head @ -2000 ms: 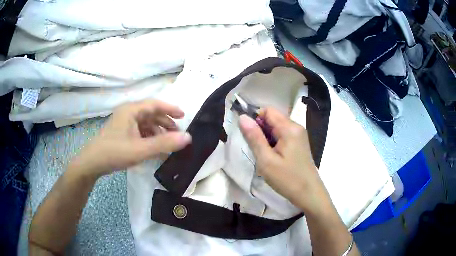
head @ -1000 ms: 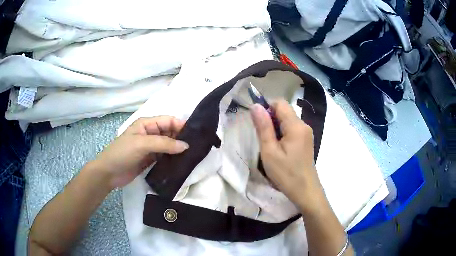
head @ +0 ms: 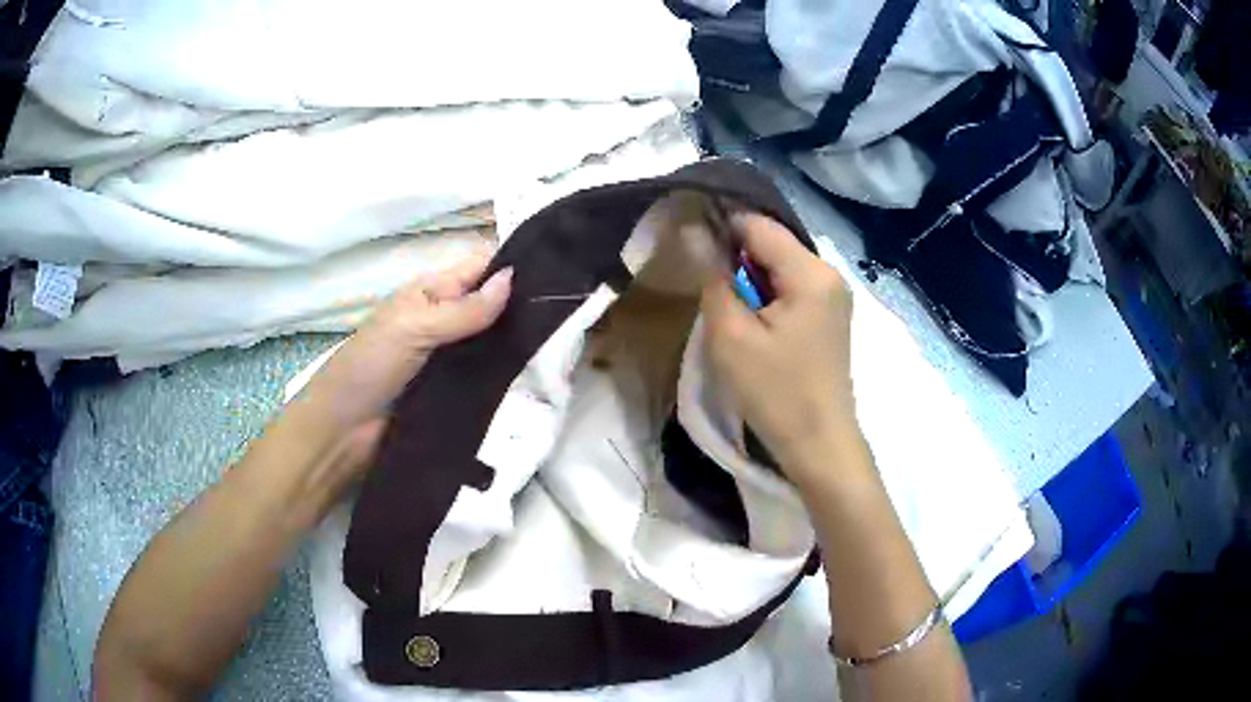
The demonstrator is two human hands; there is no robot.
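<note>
White trousers (head: pixel 947 412) lie in front of me with the dark brown waistband (head: pixel 460 398) forming an open ring. A brass-coloured button (head: pixel 423 650) sits on its near left end. My left hand (head: pixel 439 322) grips the upper left part of the waistband, thumb on top. My right hand (head: pixel 782 343) is at the ring's upper right, by the far waistband edge, closed around the thread snips (head: pixel 748 284). Only a blue part of them shows clearly; the blades are hidden or blurred. A pale thread (head: pixel 560 298) lies across the waistband. Dark belt loops (head: pixel 476 475) show at its inner edge.
Folded white trousers (head: pixel 343 151) are piled at the upper left, with a care label (head: pixel 55 291). Dark and white garments (head: pixel 947 165) are heaped at the upper right. A blue bin (head: pixel 1091 528) stands beyond the table's (head: pixel 179 439) right edge.
My left hand has moved up along the waistband, which it now grips. My right hand has moved up to the far edge with the snips. The ring has shifted and its left side is turned.
</note>
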